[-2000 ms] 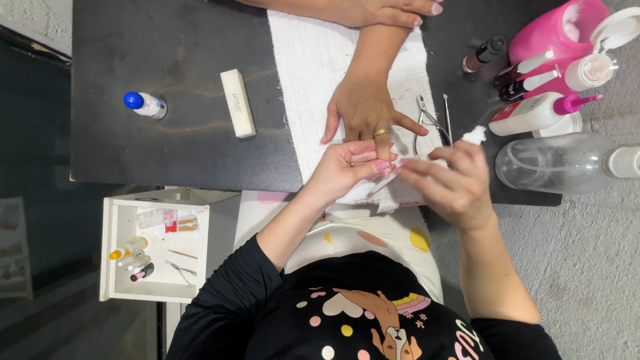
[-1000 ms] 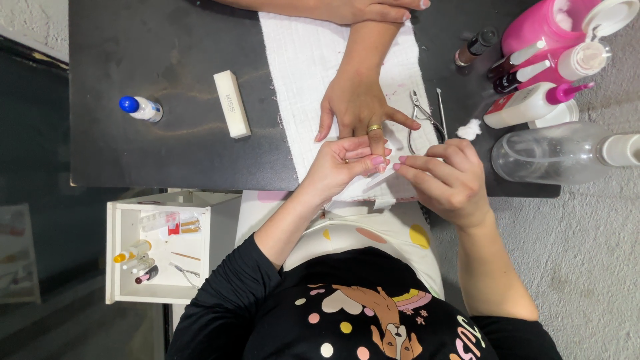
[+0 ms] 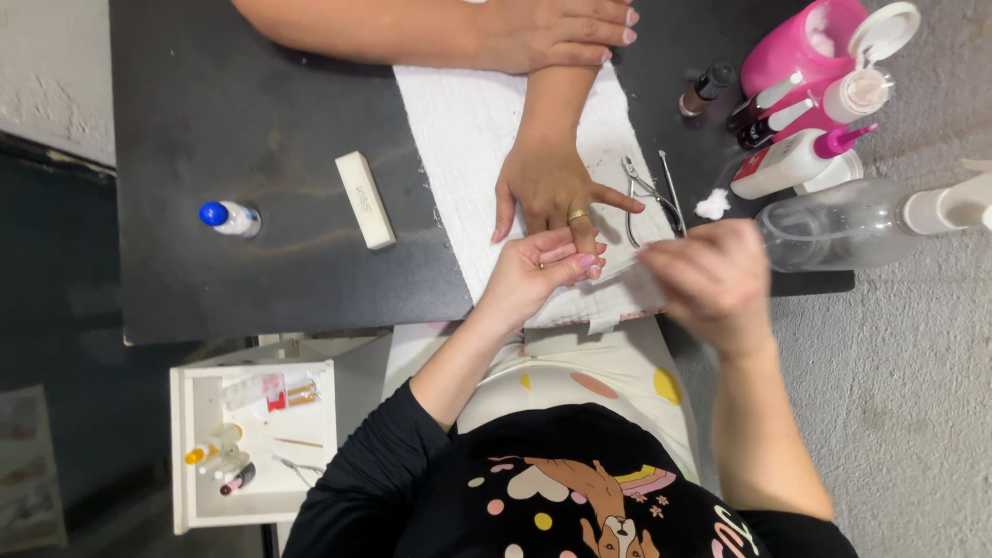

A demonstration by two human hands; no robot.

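My left hand (image 3: pixel 542 271) grips a finger of another person's hand (image 3: pixel 552 186), which lies palm down on a white towel (image 3: pixel 449 147) and wears a gold-coloured ring. Blurred by motion, my right hand (image 3: pixel 709 283) pinches a thin, pale stick-like tool, apparently a nail file (image 3: pixel 616 269), whose far end is at the held fingertip. On the towel, just beyond my right hand, lie cuticle nippers (image 3: pixel 634 198) and a slim metal manicure tool (image 3: pixel 671 190). A tuft of cotton (image 3: pixel 712 204) rests on the table beside them. The person's other hand lies across their wrist.
A white buffer block (image 3: pixel 365 200) and a blue-capped bottle (image 3: pixel 231 218) stand on the dark table at left. Nail polish bottles (image 3: pixel 707 89), a pink cotton container (image 3: pixel 798 46) and a clear spray bottle (image 3: pixel 837 226) crowd the right. Below the edge, an open drawer (image 3: pixel 186 442) holds small bottles and nippers.
The cotton tuft was in my right hand two seconds ago; it lies on the table in the frame from one second ago and now. My left hand still holds the person's finger.
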